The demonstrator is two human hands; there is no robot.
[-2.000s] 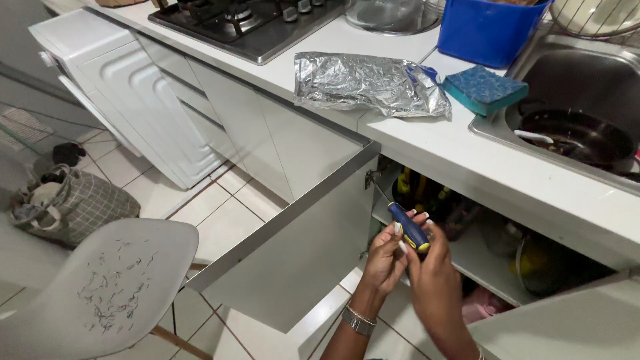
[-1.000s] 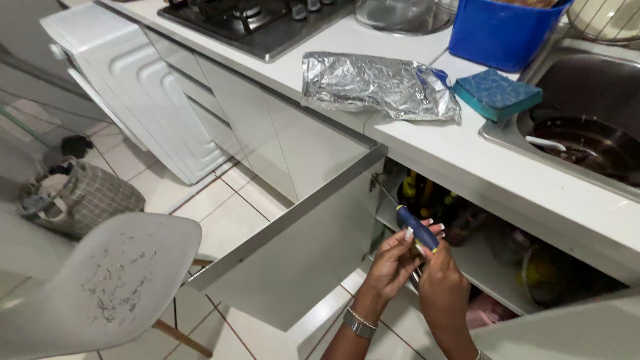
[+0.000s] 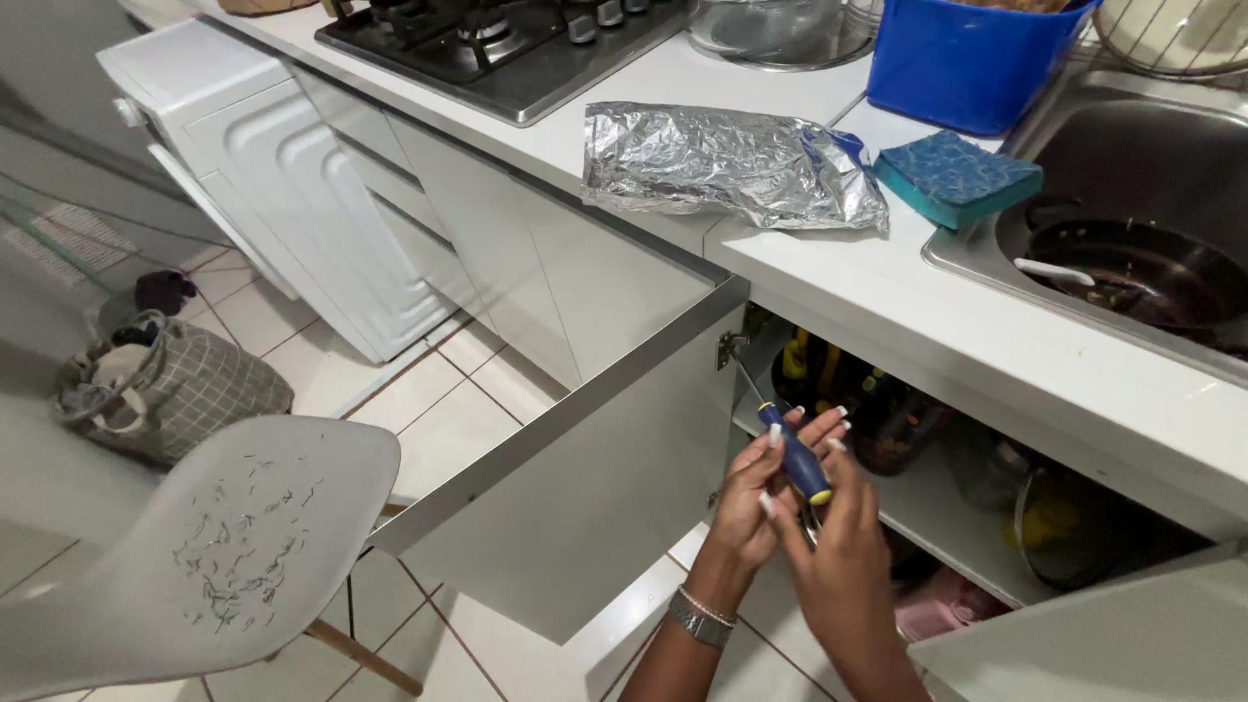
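A screwdriver with a dark blue and yellow handle point(image 3: 801, 460) slants up and left, its shaft reaching the upper metal hinge point(image 3: 727, 351) of the open cabinet door point(image 3: 604, 478). My left hand point(image 3: 751, 497), with a watch and bracelet at its wrist, holds the handle from the left, fingers curled beneath it. My right hand point(image 3: 838, 546) is at the handle's right side near its butt end; whether its fingers grip it or only touch it is hard to tell. The exact contact of the tip with a screw is too small to see.
Above the cabinet, the white countertop point(image 3: 877, 273) bears crumpled aluminium foil point(image 3: 721, 166), a sponge point(image 3: 960, 175) and a blue container point(image 3: 965, 68). A sink point(image 3: 985, 249) holds a pan. Bottles stand on the cabinet shelf point(image 3: 946, 526). A grey chair point(image 3: 322, 468) and fabric basket point(image 3: 224, 380) stand left.
Both hands remain around the screwdriver handle near the hinge. The fingers have shifted on the handle, and its butt end shows more fully now than one second ago.
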